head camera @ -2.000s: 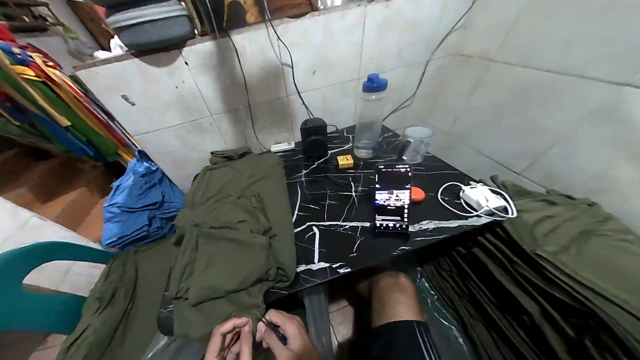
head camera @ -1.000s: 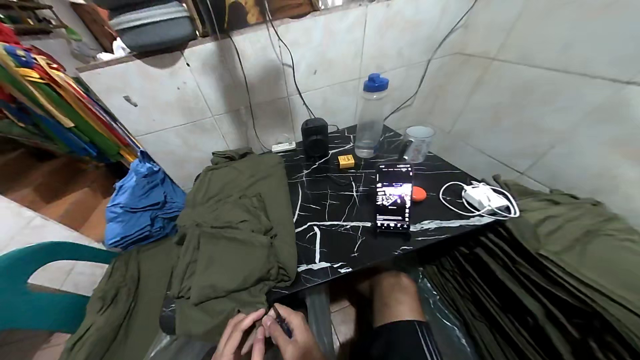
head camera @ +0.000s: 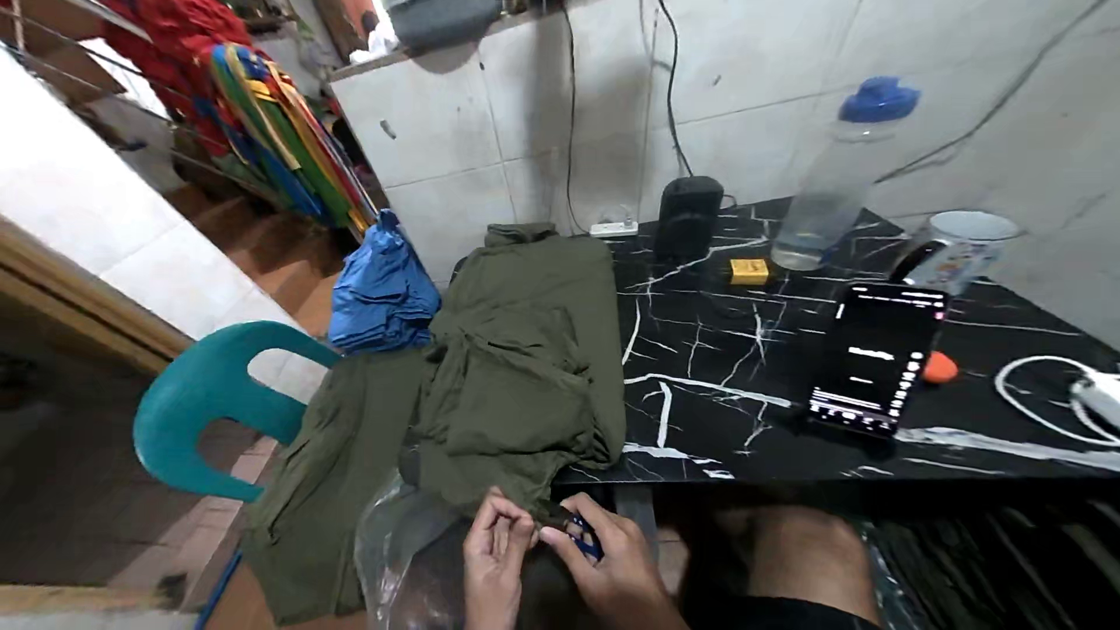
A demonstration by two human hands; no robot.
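Observation:
Olive-green trousers [head camera: 525, 376] lie folded over the left part of a black marble-patterned table [head camera: 717, 394], their near end reaching down to my hands. My left hand [head camera: 499, 556] pinches the edge of this cloth, or a thread at it, between thumb and fingers; which one is too small to tell. My right hand [head camera: 608, 560] holds a small dark-blue handled tool [head camera: 584, 535], possibly thread snips, close beside the fingertips of my left hand. The tool's tip is hidden by the cloth and fingers. A phone [head camera: 879, 359] stands tilted on the table, its screen lit.
A water bottle [head camera: 827, 192], mug [head camera: 962, 249], black speaker [head camera: 689, 217], yellow box [head camera: 749, 271], orange object [head camera: 940, 367] and white cable [head camera: 1032, 420] are on the table. At left are a teal plastic chair [head camera: 188, 411], more olive cloth [head camera: 324, 490] and a blue bundle [head camera: 385, 293].
The view has swung toward the left. Both hands remain together at the near end of the olive cloth, and the phone's screen picture has changed.

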